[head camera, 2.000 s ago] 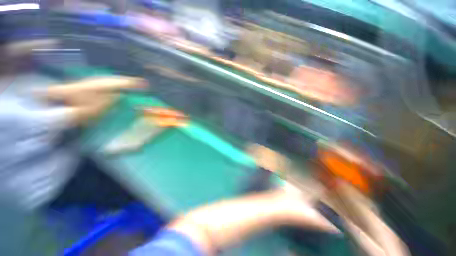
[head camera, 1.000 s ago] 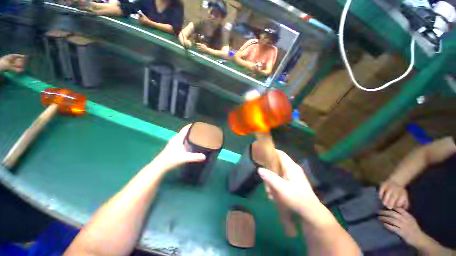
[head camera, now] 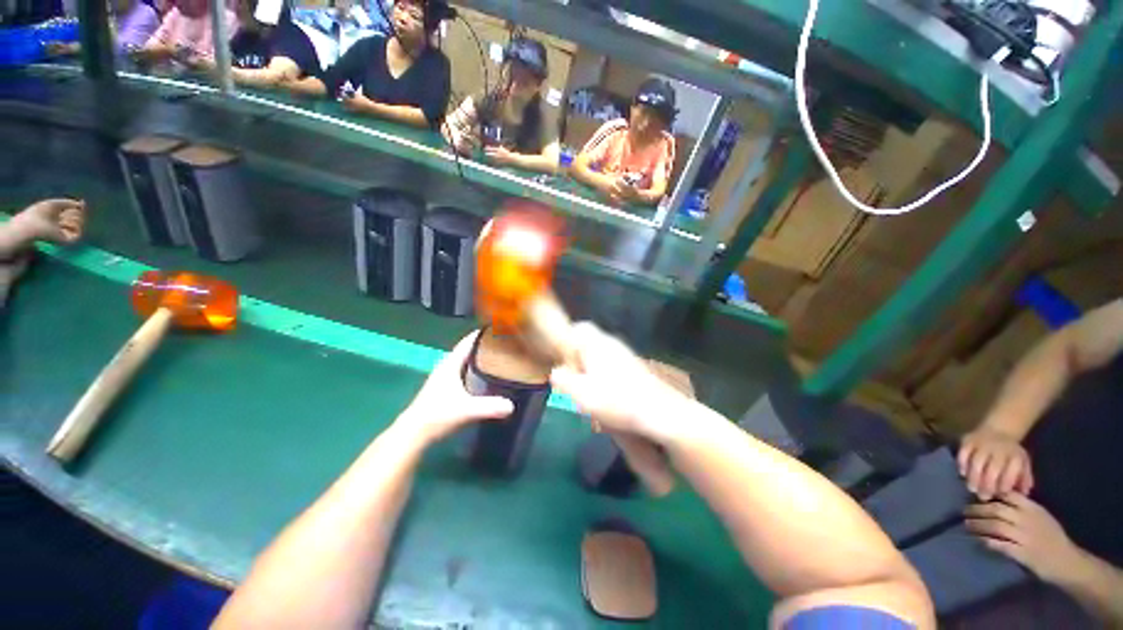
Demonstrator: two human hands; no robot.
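Note:
A speaker cabinet (head camera: 505, 431) stands upright on the green bench with a wood-grain top cover (head camera: 507, 357) on it. My left hand (head camera: 458, 400) is around its left side, thumb across the front. My right hand (head camera: 603, 375) grips the handle of a mallet (head camera: 515, 265); its orange head is over that cover, slightly blurred; whether they touch I cannot tell. A second cabinet (head camera: 606, 465) stands just right, partly hidden by my right hand and forearm. A loose wood-grain cover (head camera: 618, 574) lies on the bench in front, face up.
Another mallet (head camera: 185, 302) lies on the bench at left, near a neighbour's hand (head camera: 56, 222). Paired cabinets (head camera: 388, 246) stand on the belt behind the green rail. At right, a person's hands (head camera: 1000, 492) rest on grey cabinets (head camera: 917, 505). A white cable (head camera: 850, 197) hangs above.
The mallet in my right hand has moved left, from above the second cabinet to over the cabinet at my left hand. My left hand still holds that cabinet. The view has shifted slightly.

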